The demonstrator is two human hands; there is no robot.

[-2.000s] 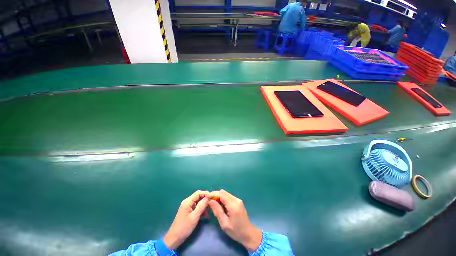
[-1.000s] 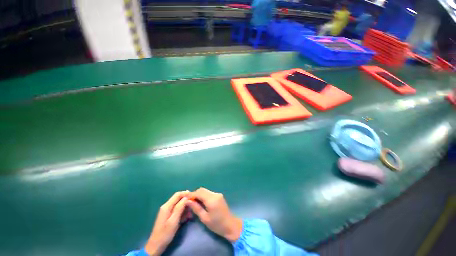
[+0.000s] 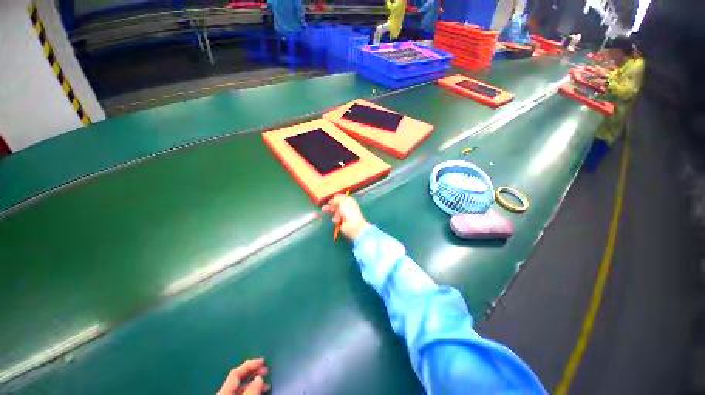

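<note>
My right hand (image 3: 346, 217) is stretched out to the near edge of the closest red-orange foam tray (image 3: 314, 181). It holds a thin orange stick (image 3: 337, 228) between its fingers, and its fingertips are at the tray's edge. A black tablet (image 3: 321, 150) lies flat on that tray. My left hand (image 3: 246, 378) is at the bottom edge, partly cut off, with its fingers slightly curled and apart and nothing visible in it.
A second foam tray (image 3: 413, 137) with a tablet lies just behind. A light-blue fan (image 3: 461, 189), a tape roll (image 3: 512, 199) and a mauve case (image 3: 481, 226) are to the right. A blue crate (image 3: 403, 64) and stacked trays (image 3: 466, 46) stand farther back. A person in yellow (image 3: 626, 85) works at right.
The view has turned right. My hands, earlier together around a small orange thing, are now apart. My right hand has reached forward to the tray; my left hand is low at the bottom edge.
</note>
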